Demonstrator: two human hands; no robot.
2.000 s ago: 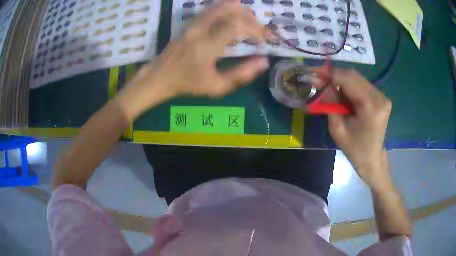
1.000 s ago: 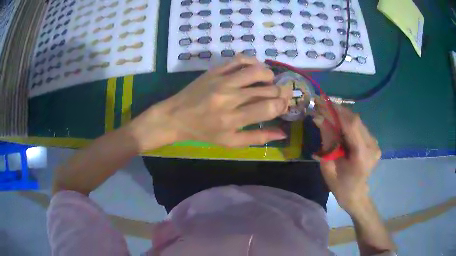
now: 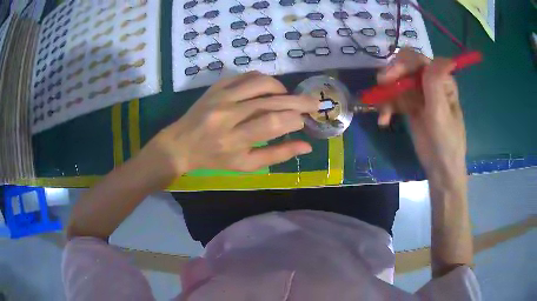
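A round silver fixture [image 3: 340, 124] with a brass-coloured centre lies on the green mat. A tiny pale rectangular part [image 3: 325, 105] sits in its centre slot. My left hand [image 3: 247, 123] reaches over the fixture from the left, its extended fingertips at the left edge of the pale part; whether they grip or only touch it cannot be told. My right hand [image 3: 428, 100] holds a bright red probe [image 3: 388, 91] to the right of the fixture, its front end near the short metal stem. The hand and probe are slightly blurred.
A white tray [image 3: 182, 53] with rows of dark parts lies behind the fixture. A second white tray [image 3: 154, 64] with dark and tan parts is at left, beside stacked board edges [image 3: 15, 100]. A yellow sheet [image 3: 484, 14] is at upper right. A blue stool [image 3: 32, 220] stands below the bench.
My left hand stays at the fixture, after reaching it from the tray side. My right hand has moved up and right, raising the red probe from near the mat's front edge.
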